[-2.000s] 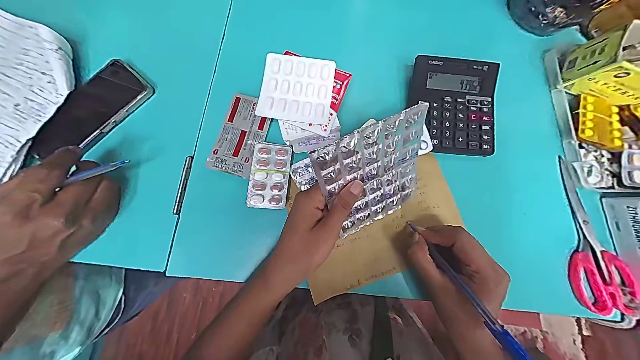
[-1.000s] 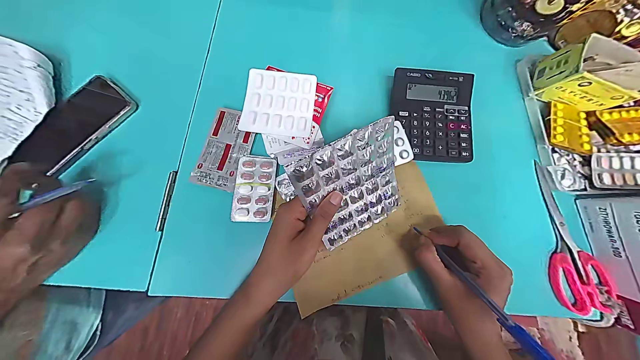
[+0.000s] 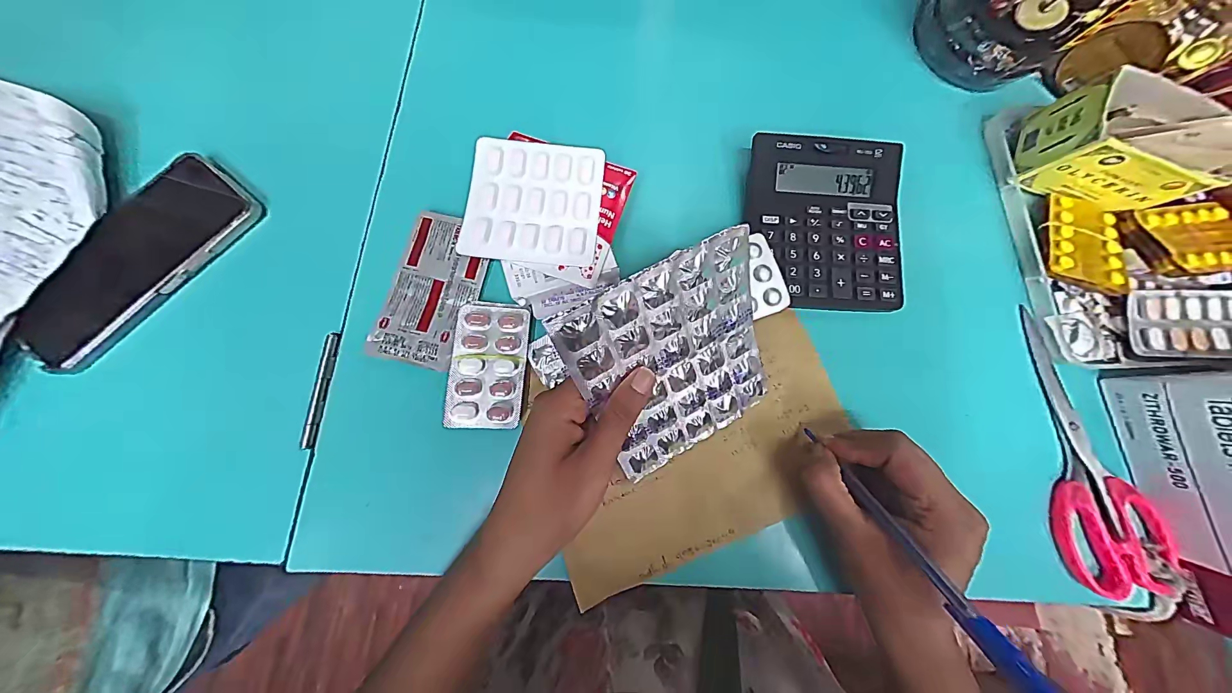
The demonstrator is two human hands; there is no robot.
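My left hand (image 3: 568, 457) holds a silvery foil blister sheet (image 3: 674, 351) by its lower left side, thumb on top, tilted above a brown paper (image 3: 674, 539). The paper bears handwriting. In my right hand (image 3: 895, 505) is a blue pen (image 3: 895, 529), its tip at the paper's right part. Behind the foil sheet lie a white blister pack (image 3: 534, 200), a red packet (image 3: 616, 197), a silver and red strip (image 3: 423, 289) and a blister of pink and white tablets (image 3: 487, 366). A Casio calculator (image 3: 826, 221) stands beyond the paper, with a white tablet strip (image 3: 765, 277) against its left edge.
A black smartphone (image 3: 135, 260) lies at the left beside written papers (image 3: 43, 183). Pink-handled scissors (image 3: 1107, 520) lie at the right, near a medicine box (image 3: 1179, 452) and a clear tray (image 3: 1006, 231) of blister packs and a yellow box (image 3: 1107, 173). A dark jar (image 3: 982, 43) stands behind.
Another person's hand with a pen, seen at the left near the phone in both earlier frames, is out of view. My hands keep the foil sheet and the blue pen.
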